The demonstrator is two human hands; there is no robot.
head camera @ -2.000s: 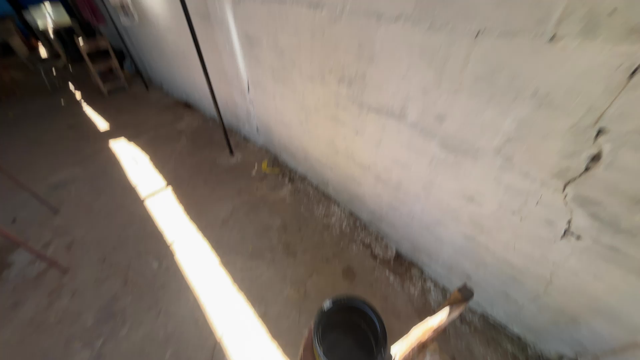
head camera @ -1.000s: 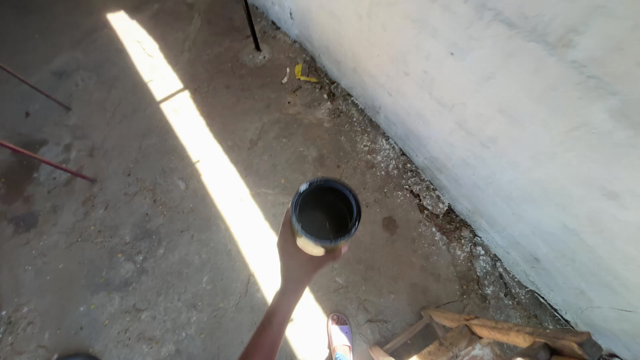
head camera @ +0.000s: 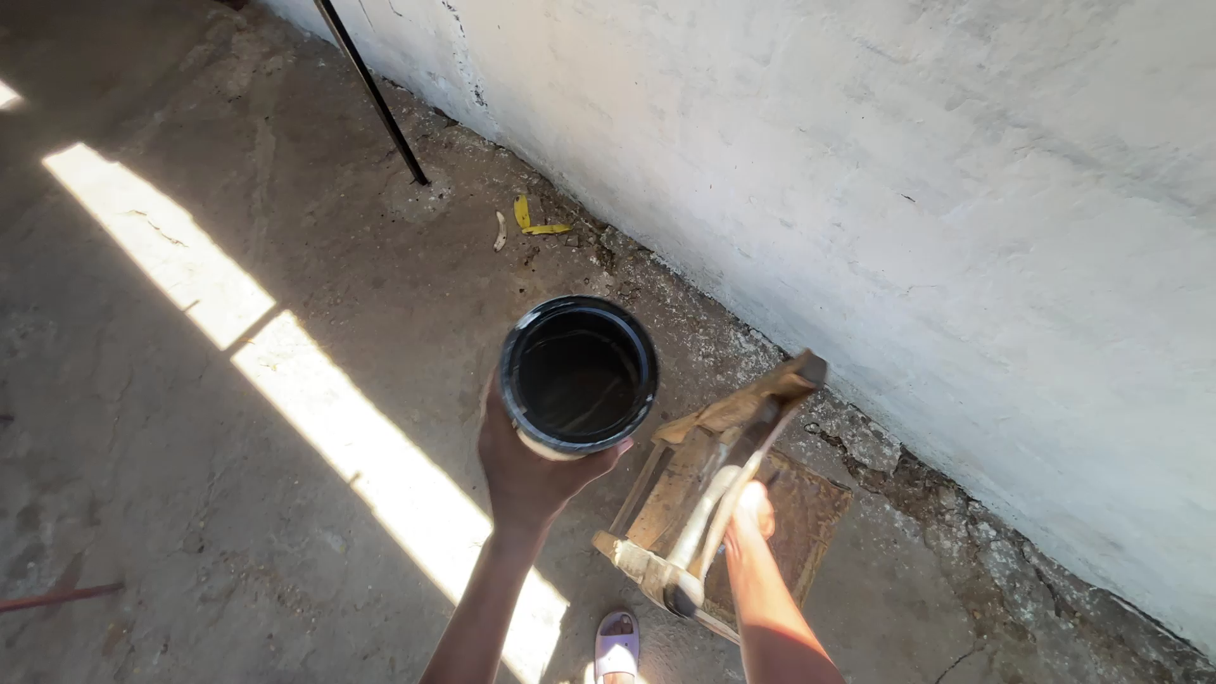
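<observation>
In the head view, my left hand point(head camera: 532, 475) is wrapped around a round container point(head camera: 579, 375) with a black rim, its open top facing up. Its inside is dark; whether that is a liquid I cannot tell. To the right, my right hand point(head camera: 750, 513) grips a small wooden stool or frame point(head camera: 717, 418) by one of its bars. The stool hangs tilted and partly blurred, with a brown, worn panel point(head camera: 807, 513) beyond my hand. The fingers of my right hand are partly hidden by the bar.
A whitewashed wall point(head camera: 902, 190) runs diagonally along the right. A thin black pole point(head camera: 380, 104) meets the concrete floor point(head camera: 313, 285) near it. Yellow peel-like scraps point(head camera: 532, 220) lie by the wall's base. A reddish rod point(head camera: 62, 597) is at the left, and a sandalled foot point(head camera: 617, 646) below.
The wooden stool has come up from the bottom edge, and my right hand on it now shows. The container stays in my left hand. The view has shifted.
</observation>
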